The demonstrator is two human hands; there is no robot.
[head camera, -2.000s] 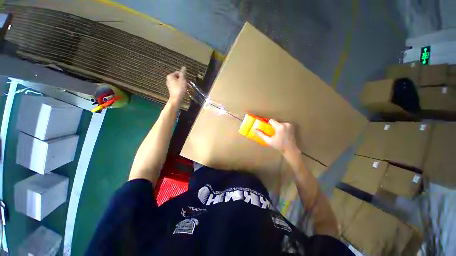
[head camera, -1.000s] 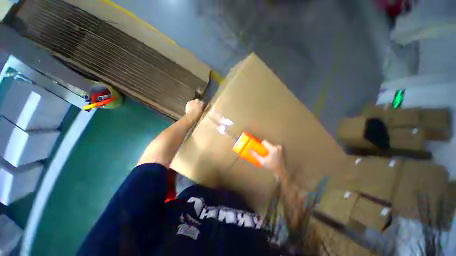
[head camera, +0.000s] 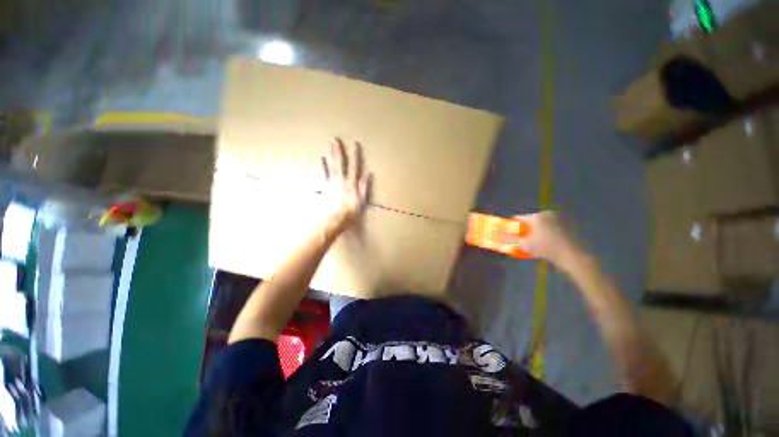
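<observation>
The closed brown shipping carton stands in front of me with a dark centre seam across its top. My left hand lies on the carton top at the seam, fingers spread, holding nothing. My right hand grips the orange tape dispenser at the carton's right edge, in line with the seam. The picture is somewhat blurred, and the tape itself is hard to make out.
The green conveyor belt with white product boxes is on the left. The tool holder with scissors stands at its end. A red crate is below the carton. Stacked cartons stand on the right.
My right hand has moved the dispenser right along the seam to the carton's far edge. My left hand has moved from the carton's left edge onto its top. The view has turned.
</observation>
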